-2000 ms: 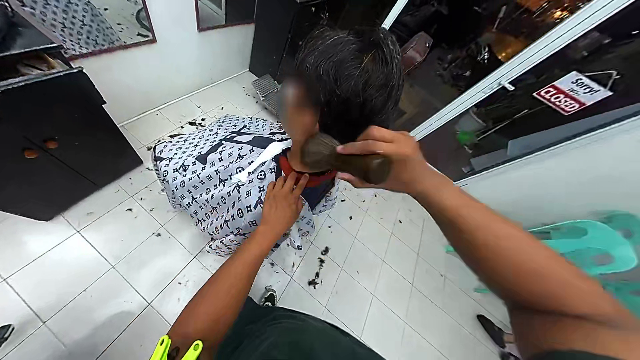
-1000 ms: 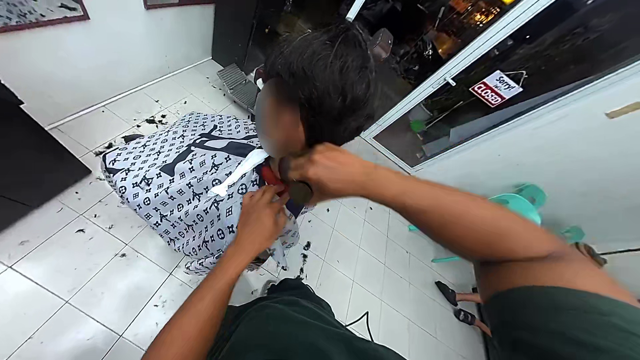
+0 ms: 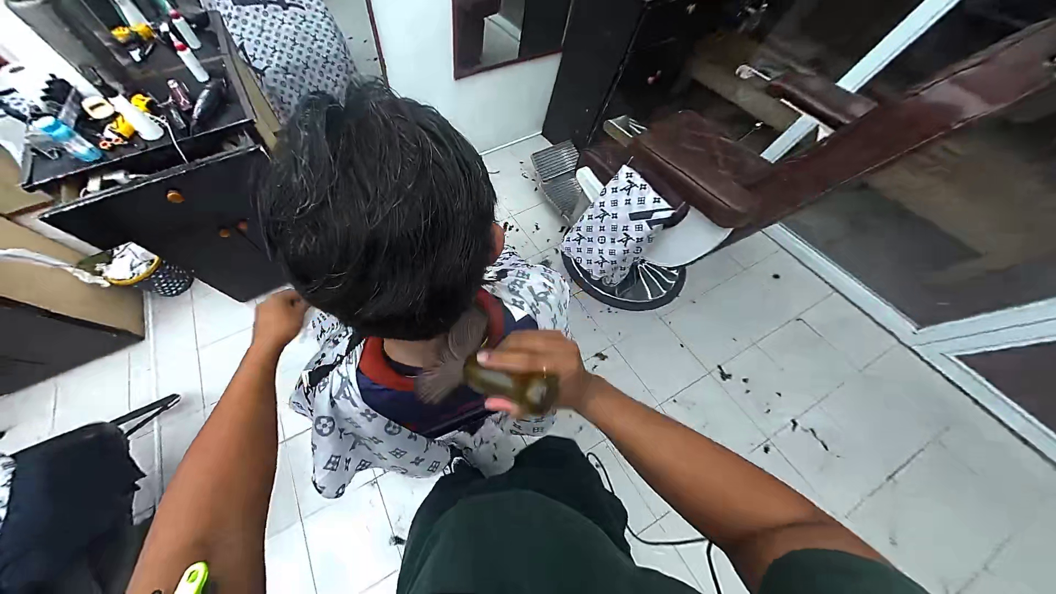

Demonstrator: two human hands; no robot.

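A seated person point(image 3: 379, 206) with dark hair has their back to me, a patterned barber's cape point(image 3: 371, 450) round the shoulders. My right hand point(image 3: 532, 367) is shut on the handle of a neck duster brush point(image 3: 450, 367), whose blurred bristles are at the back of the person's neck and the red collar point(image 3: 384, 367). On the other side, my left hand point(image 3: 280, 318) is curled beside the head, close to the cape's left edge; its fingers are partly hidden, so whether it grips the cape I cannot tell.
A black counter point(image 3: 157, 169) at the upper left bears clippers, spray bottles and a hair dryer. A brown barber chair point(image 3: 701, 165) stands at the upper right with another cape on it. Hair clippings lie on the tiled floor point(image 3: 825, 396), and a black cable point(image 3: 668, 542) runs near my legs.
My viewpoint has shifted a lot, from the person's side to behind them. My left hand has left the front of the collar for the far side of the head. The brush is now at the nape.
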